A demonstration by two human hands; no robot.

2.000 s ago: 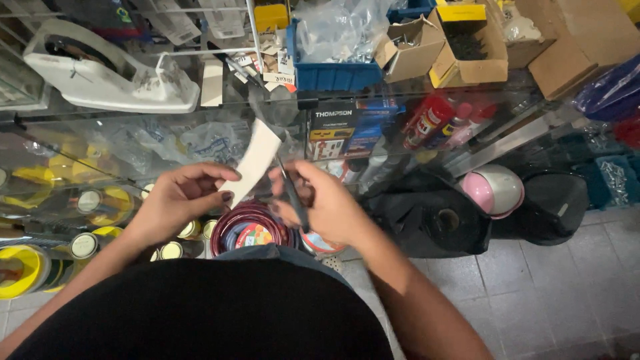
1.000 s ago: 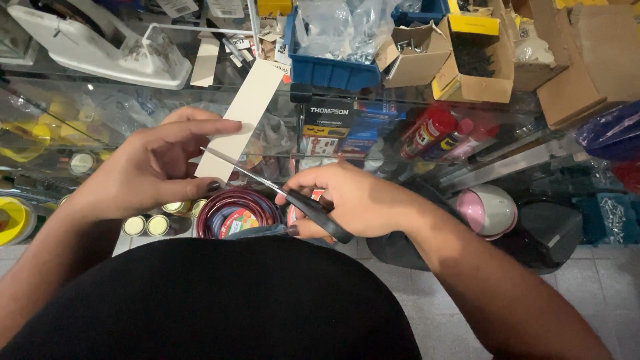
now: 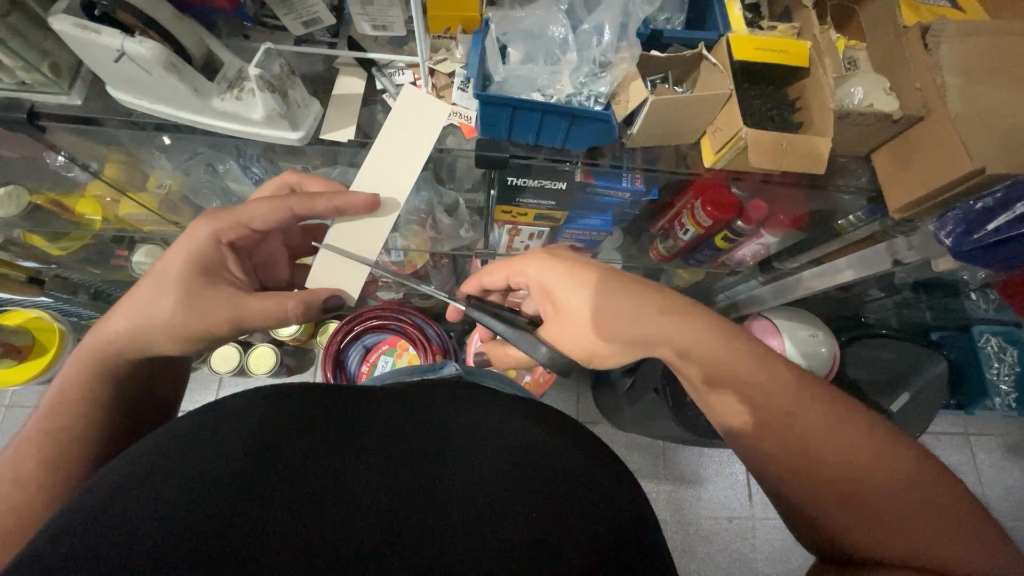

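My left hand [image 3: 264, 256] holds a cream strip of card or paper [image 3: 392, 168] by its lower part, with the forefinger on its face and the thumb at its bottom edge. The strip tilts up to the right over the glass counter. In my right hand [image 3: 552, 308] is a pair of scissors [image 3: 512, 324] with black handles. Their blades lie across the lower part of the strip and point toward my left fingers; whether the blades are parted cannot be told. Another cream strip [image 3: 345, 104] rests on the counter beside a dark pen or marker.
Along the counter stand a white tape dispenser [image 3: 216, 88], a blue bin [image 3: 544, 124] of bagged screws and open cardboard boxes [image 3: 788, 152]. Below the glass are spray cans [image 3: 696, 216], a coil of red hose [image 3: 440, 324] and small jars [image 3: 262, 360]. A helmet-like pink and white object [image 3: 800, 344] sits at right.
Two seconds ago the strip was held higher between both hands, with the scissors upright beside it. Since then the scissors have turned, and the blades now lie across the strip's lower part.
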